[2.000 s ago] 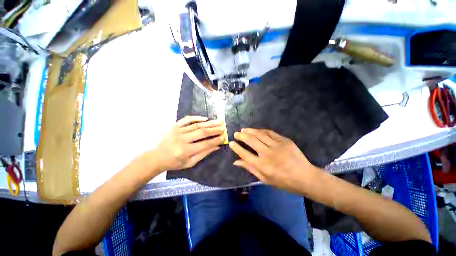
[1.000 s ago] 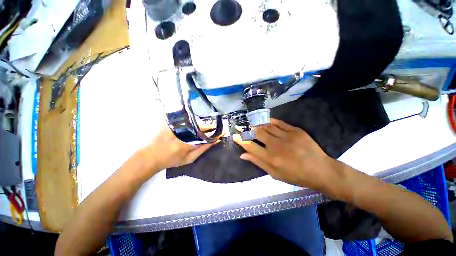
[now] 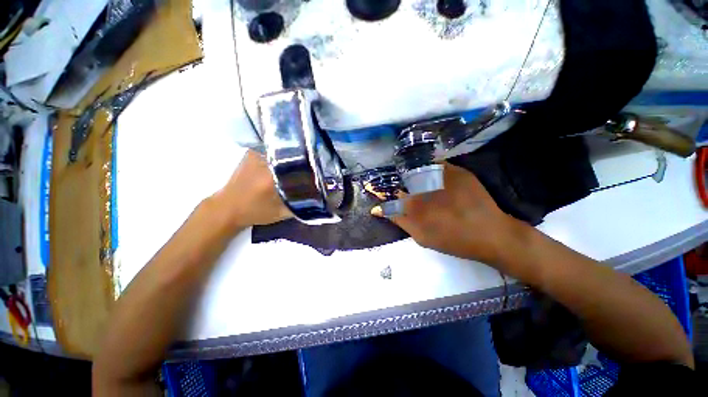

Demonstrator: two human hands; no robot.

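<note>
The dark garment panel (image 3: 353,233) lies on the white table under the head of the sewing machine (image 3: 404,70). My left hand (image 3: 252,190) is at the panel's left part, its fingers hidden behind the shiny curved metal guard (image 3: 293,159). My right hand (image 3: 454,209) is on the panel right of the needle area, with fingertips near the presser foot and partly hidden by the tension dial (image 3: 423,178). Whether either hand grips the cloth cannot be seen. The yellow strip is not clearly visible.
A wooden-handled tool (image 3: 660,136) lies at the right. A black cloth band (image 3: 609,62) hangs over the machine head. A brown cardboard sheet (image 3: 81,233) and yellow-red scissors (image 3: 17,316) are at the left. A blue mesh crate (image 3: 664,291) is below the table's grey edge (image 3: 373,329).
The view has moved in over the machine head. The panel and both hands have moved away from the table's front edge, deeper under the head. The left fingers are now hidden behind the guard.
</note>
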